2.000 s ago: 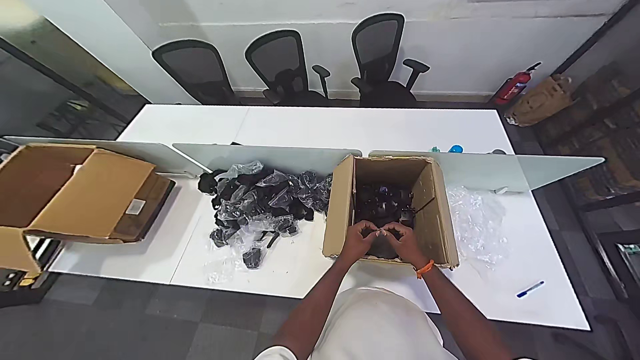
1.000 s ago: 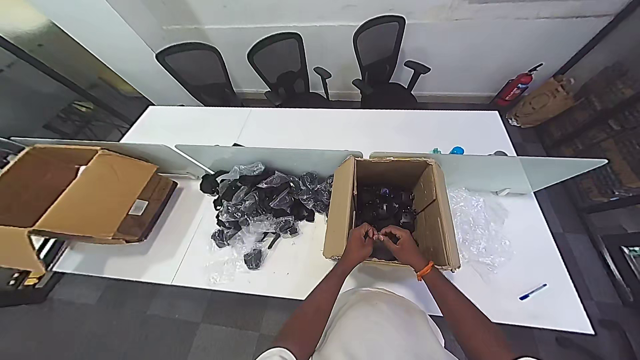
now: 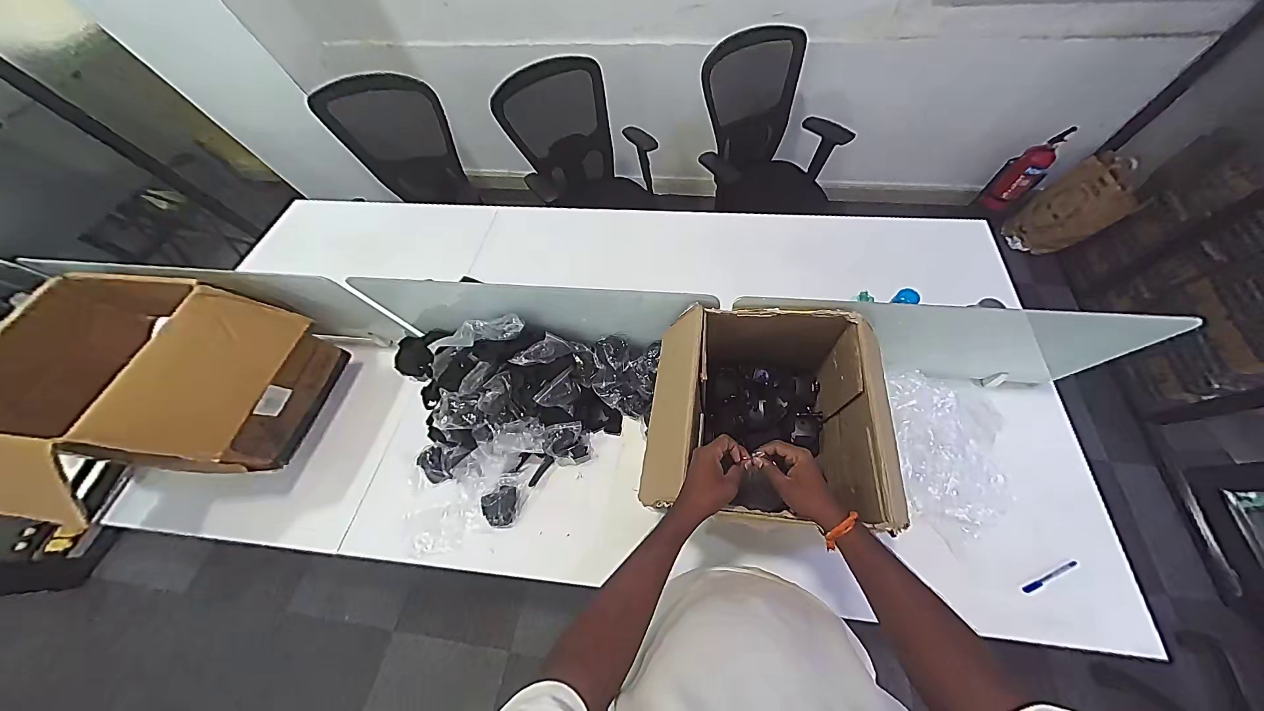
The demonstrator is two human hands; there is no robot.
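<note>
An open cardboard box stands on the white table, with dark wrapped items inside it. Over the box's near edge, my left hand and my right hand meet fingertip to fingertip, pinching what looks like the top of a clear plastic bag with a dark item hanging below. The item's exact kind cannot be told. An orange band circles my right wrist. Left of the box lies a pile of black items in clear plastic bags.
Clear plastic wrap and a blue pen lie on the right. A large open cardboard box stands at the left. Low glass dividers run along the table, with mesh chairs behind.
</note>
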